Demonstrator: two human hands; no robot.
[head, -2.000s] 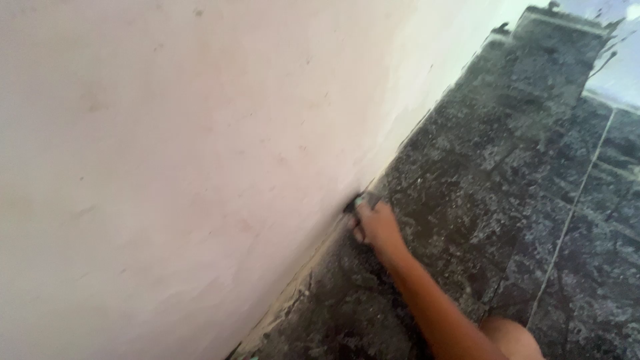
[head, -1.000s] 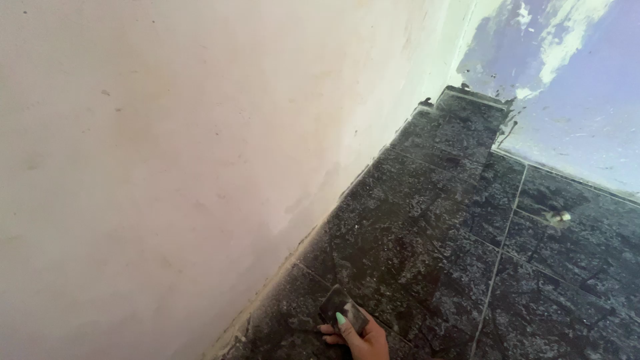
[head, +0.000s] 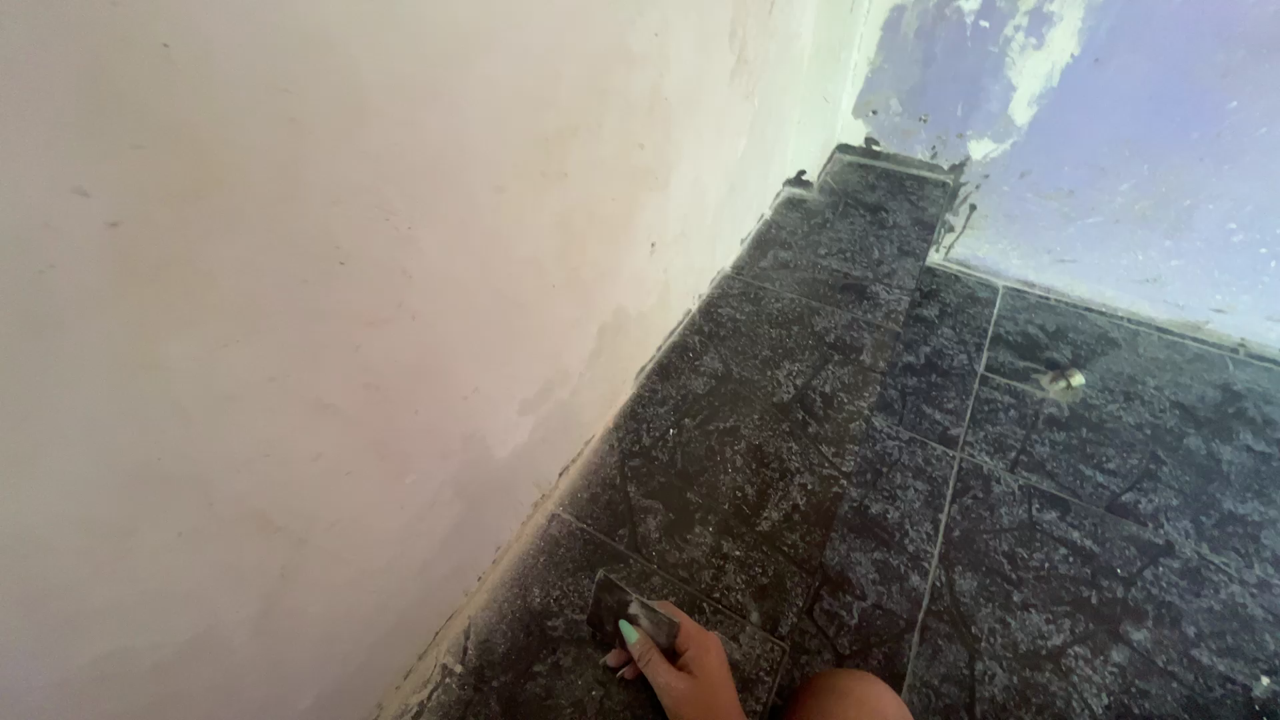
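My right hand [head: 680, 660] is at the bottom centre, above the dark tiled floor near the wall's foot. It grips a small flat dark rectangular piece [head: 632, 612] between thumb and fingers; the thumb, with a pale green nail, lies over it. Whether this is a scraper or an abrasive piece, I cannot tell. To the left, the pale plastered wall [head: 300, 300] meets the dark mottled floor tiles [head: 740, 420] along a dusty, rough joint [head: 540, 500]. My left hand is out of view.
A bare knee [head: 848, 697] shows at the bottom edge, right of my hand. A small whitish object [head: 1062, 380] lies on the tiles at the right. Beyond stands a purple wall [head: 1150, 150] with pale patches. Dark lumps [head: 798, 180] sit by the far corner.
My right hand was at the joint between wall and floor two seconds ago; it has come back toward me, away from the joint, still with the dark piece. The view has shifted.
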